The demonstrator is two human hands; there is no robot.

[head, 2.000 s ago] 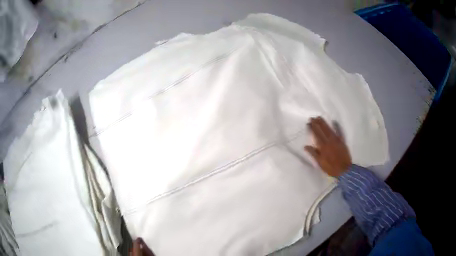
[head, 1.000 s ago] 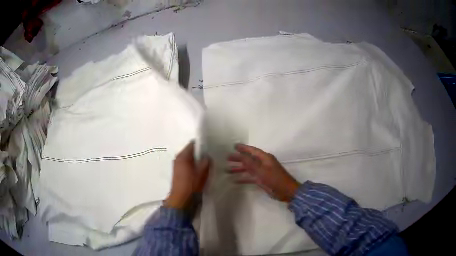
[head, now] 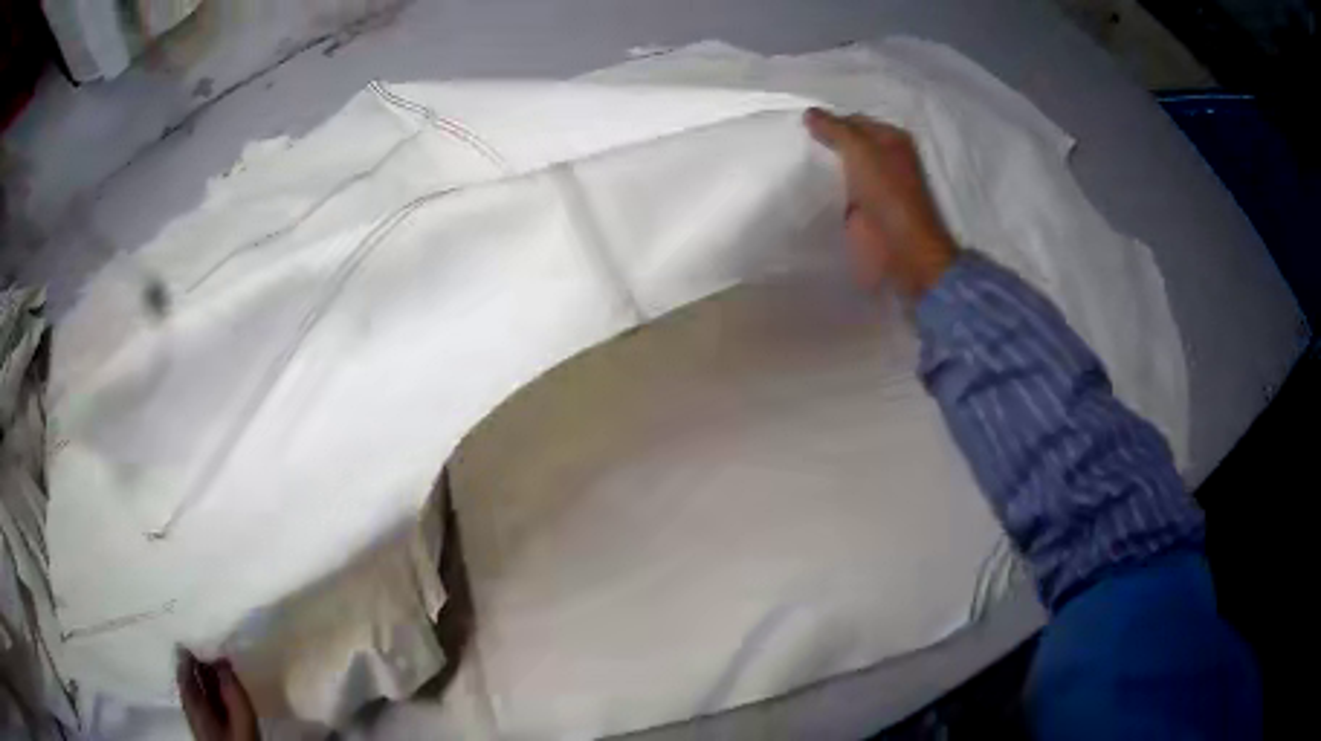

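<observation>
An off-white back panel (head: 391, 319) is stretched between my two hands, with paired seam lines on it and its near edge curving up off the table. My right hand (head: 891, 203) holds its far right edge, above the right panel stack (head: 695, 521). My left hand (head: 217, 698), small and cut off by the bottom edge, is at the panel's lower left corner and appears to pinch it. The lifted panel covers much of the left pile and part of the right stack.
Crumpled, layered off-white pieces (head: 22, 478) lie at the far left. Another pale piece (head: 99, 32) is at the top left. The grey table (head: 1231, 311) curves at the right, with a blue bin (head: 1231, 159) beyond it and dark floor alongside.
My hands were close together between the piles. Now my right hand has moved up and right with the panel's edge, and my left hand has moved down and left. The panel is spread between them.
</observation>
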